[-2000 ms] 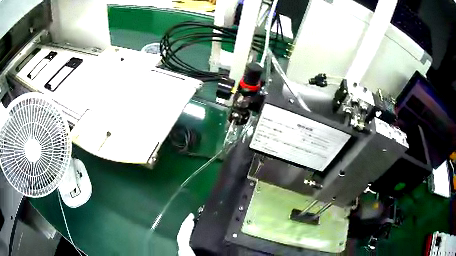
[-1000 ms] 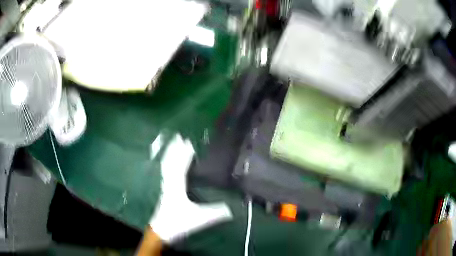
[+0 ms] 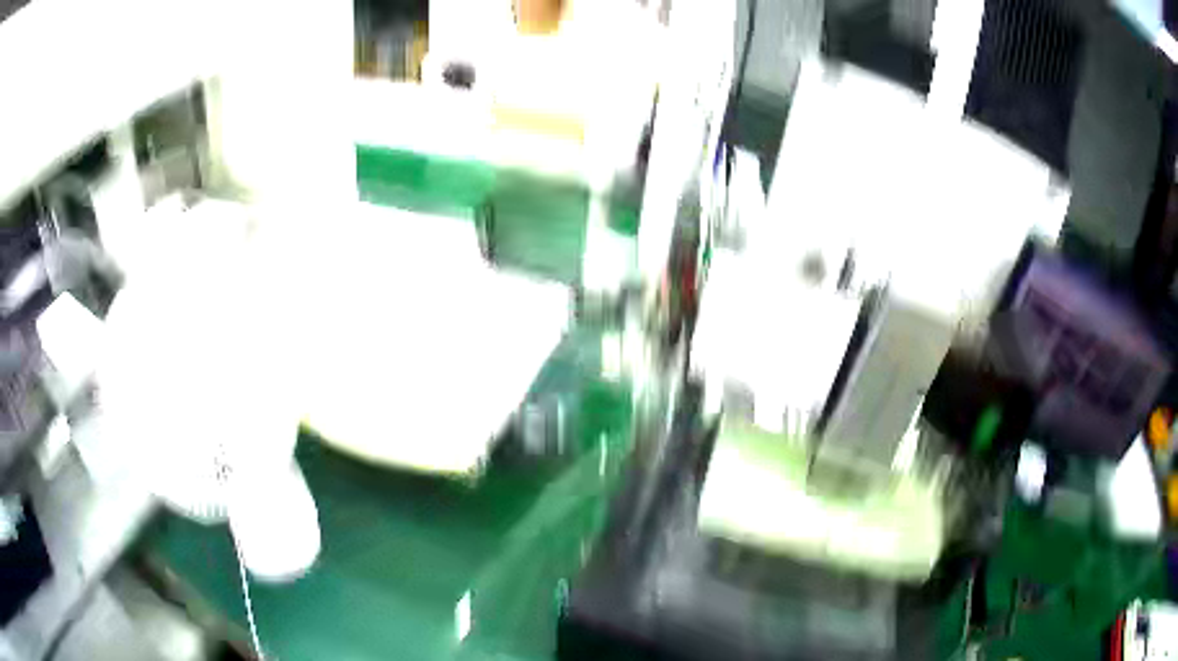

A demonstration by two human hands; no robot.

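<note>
The press machine (image 3: 633, 581) stands right of centre, blurred, with its grey upright column (image 3: 885, 381) leaning over it. The pale yellow-green pressing plate (image 3: 827, 517) lies below the white instruction sheet (image 3: 775, 329). The large white tray (image 3: 388, 349) is at the left, overexposed, and I cannot tell if anything lies on it. Neither my left hand nor my right hand is in view. The whole picture is blurred and its left part is very bright.
The fan's white base (image 3: 275, 523) stands on the green mat (image 3: 401, 555) below the tray. A purplish monitor (image 3: 1085, 349) is at the back right. A white, red-edged clipboard (image 3: 1150, 633) is at the lower right edge. A white box-like unit (image 3: 904, 194) stands behind the press.
The view has swung up, so the press and tray sit lower in the picture. My gloved left hand, beside the press one second ago, and the bare part of an arm at the lower right are gone from view.
</note>
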